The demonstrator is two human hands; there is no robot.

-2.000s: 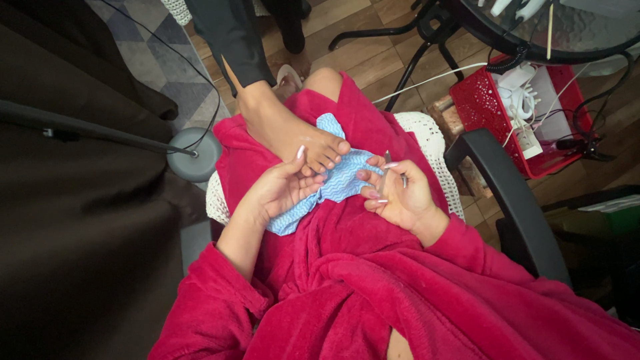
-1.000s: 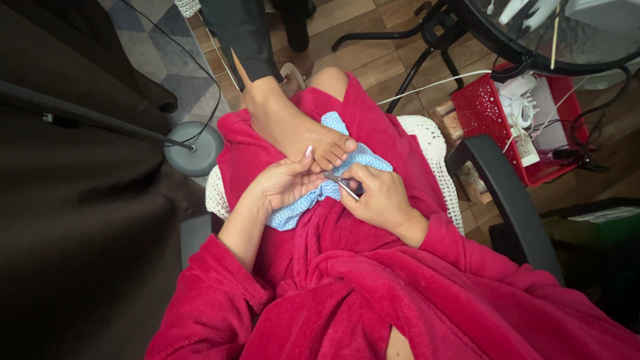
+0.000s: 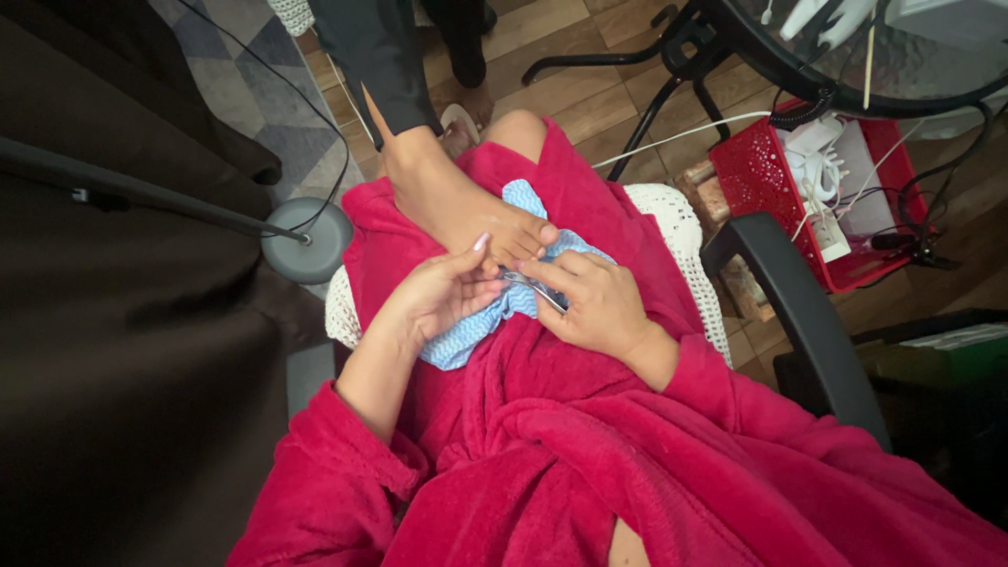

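Another person's bare foot (image 3: 465, 209) rests on a blue-and-white patterned cloth (image 3: 465, 339) over my lap, which a red plush robe (image 3: 504, 441) covers. My left hand (image 3: 445, 295) is at the outer toes, its thumb against the foot and its fingers beneath the small toes. Metal nippers (image 3: 543, 291) are in my right hand (image 3: 594, 303), their tip at the smaller toes. The palm hides part of their handles. Which toe the tip touches, I cannot tell.
A black chair armrest (image 3: 803, 315) curves at my right. Beyond it stands a red plastic basket (image 3: 760, 185) with white cables, under a round glass table (image 3: 929, 59). A grey lamp base (image 3: 307, 240) and dark curtain (image 3: 126, 378) are at my left. White cable (image 3: 677, 138) crosses the floor.
Two seconds ago my right hand was raised beside the toes, palm partly up. It has since turned over and brought the nippers to the small toes. My left hand has stayed by the foot.
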